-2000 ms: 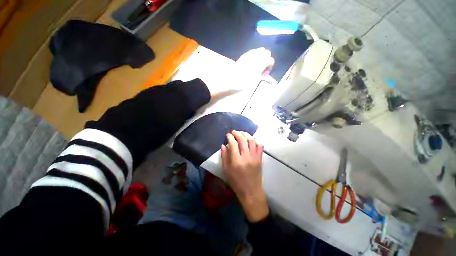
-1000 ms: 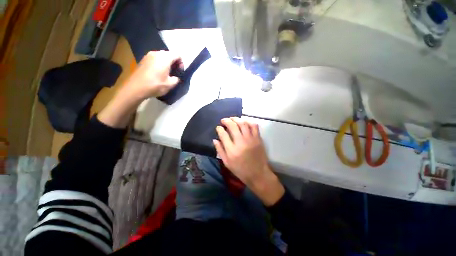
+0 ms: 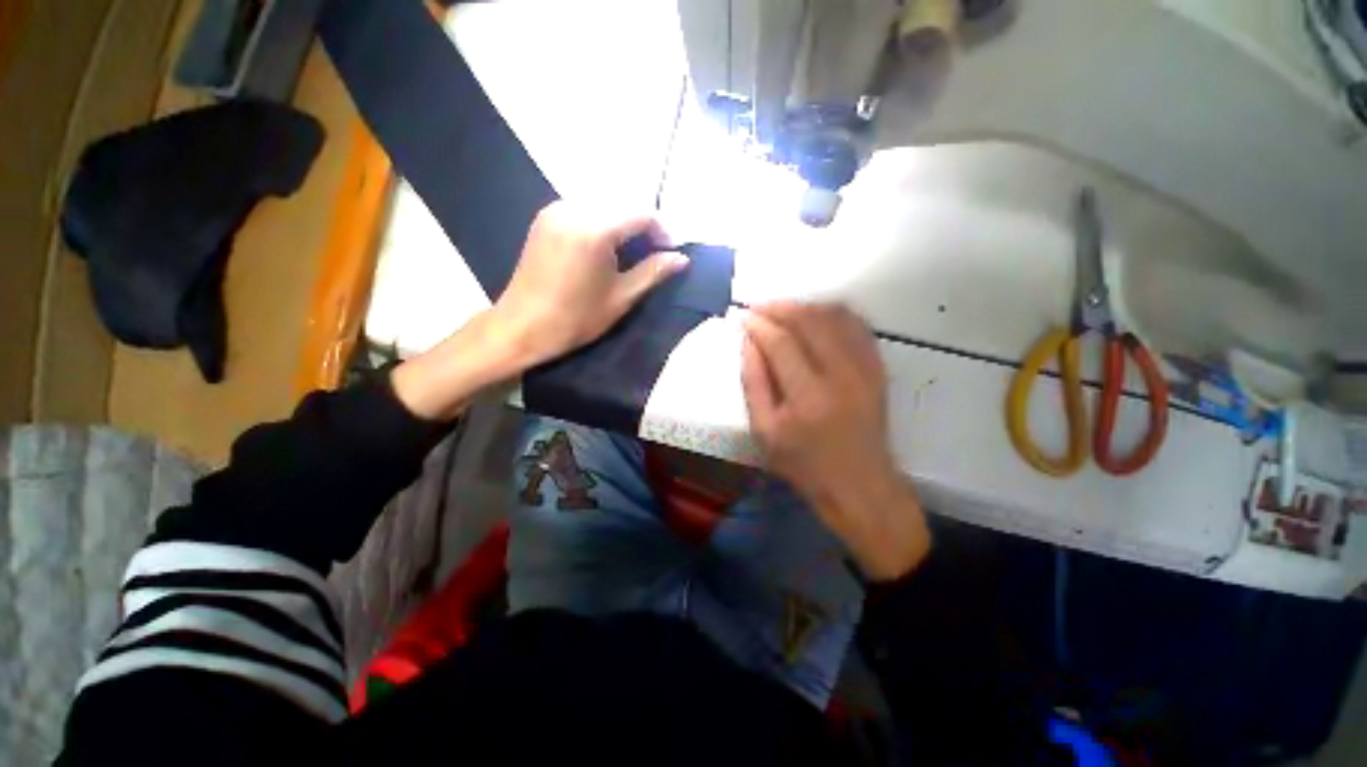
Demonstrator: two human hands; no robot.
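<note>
A black curved cut piece [image 3: 600,375] lies on the white machine bed near its front edge, with black material layered at its upper right corner. My left hand [image 3: 592,285] presses on it, thumb and index finger pinching at the upper edge. My right hand [image 3: 817,397] is at the piece's right corner, fingertips together at the edge; what they pinch is too small to tell. A long black strip [image 3: 435,135] runs from the top left down to my left hand. The presser foot area [image 3: 765,150] is above the hands, washed out by the lamp.
Scissors with yellow and red-orange handles [image 3: 1099,360] lie right of my right hand. A small parts box [image 3: 1297,510] is at the far right. A black angled piece [image 3: 188,210] lies on orange-taped cardboard [image 3: 285,360] at left. A grey tray [image 3: 248,45] is upper left.
My left hand has moved right and down from the bed's left side onto the curved piece. The piece has turned and shifted. My right hand has moved from on top of it to its right corner.
</note>
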